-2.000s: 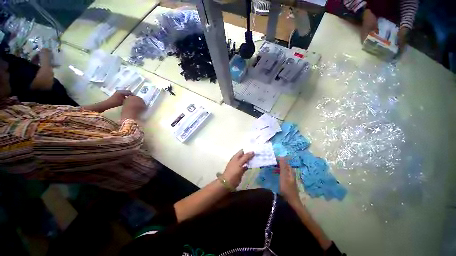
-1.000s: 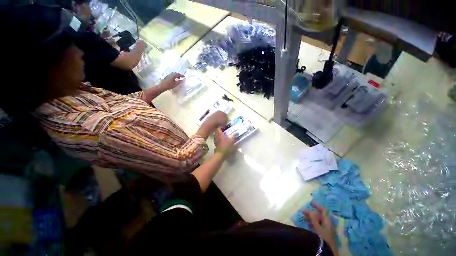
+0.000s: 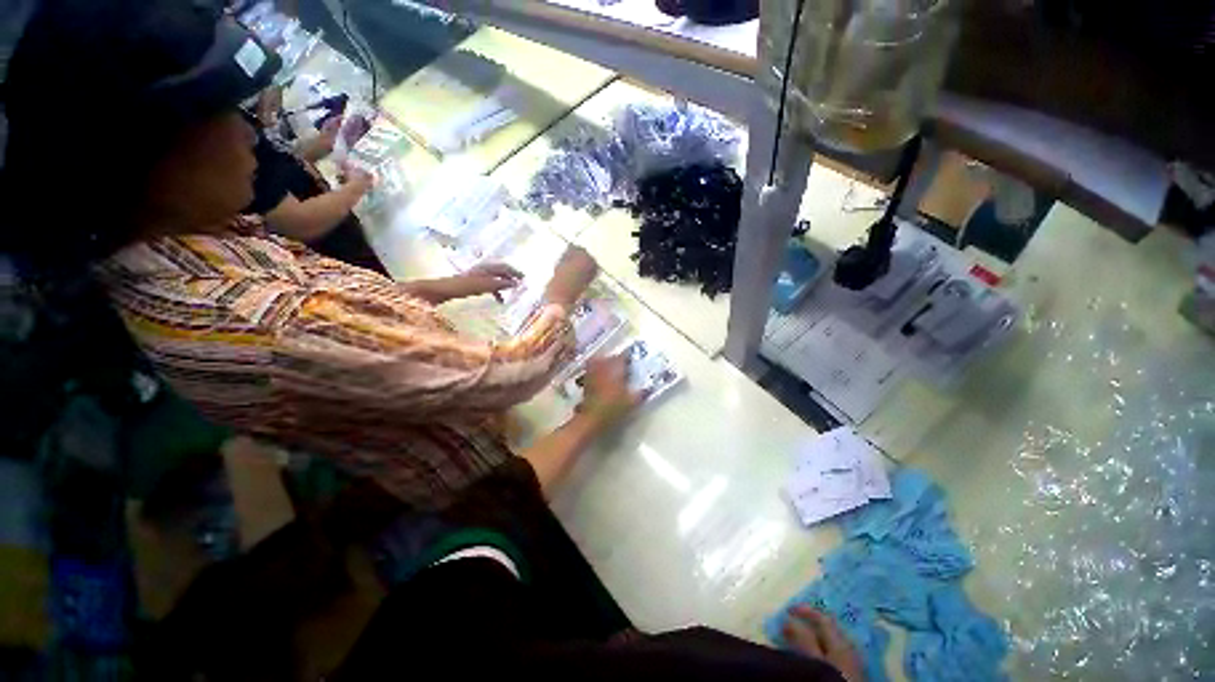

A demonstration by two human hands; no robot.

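Observation:
My left hand point(image 3: 610, 389), blurred, is at the near left edge of a whitish blister tray point(image 3: 656, 369) with dark and blue items in it; its grip is unclear. My right hand point(image 3: 823, 642) is low in the picture, its fingers on the near left part of a loose heap of light-blue cards point(image 3: 906, 533). Its lower part is hidden by my dark clothing, and I cannot tell if it holds a card. A small stack of white leaflets point(image 3: 835, 477) lies against the far left of the heap.
A person in a striped shirt point(image 3: 333, 346) works close on the left, hands at other trays. Another person's arm point(image 3: 320, 211) is beyond. A grey post point(image 3: 769, 227) stands ahead, black cables point(image 3: 686, 227) beside it. Clear bags point(image 3: 1119, 493) spread on the right.
My left hand has left the leaflet it held at first and moved left to the tray. My right hand has moved down onto the blue heap. The neighbour's hands have moved; the view has turned left.

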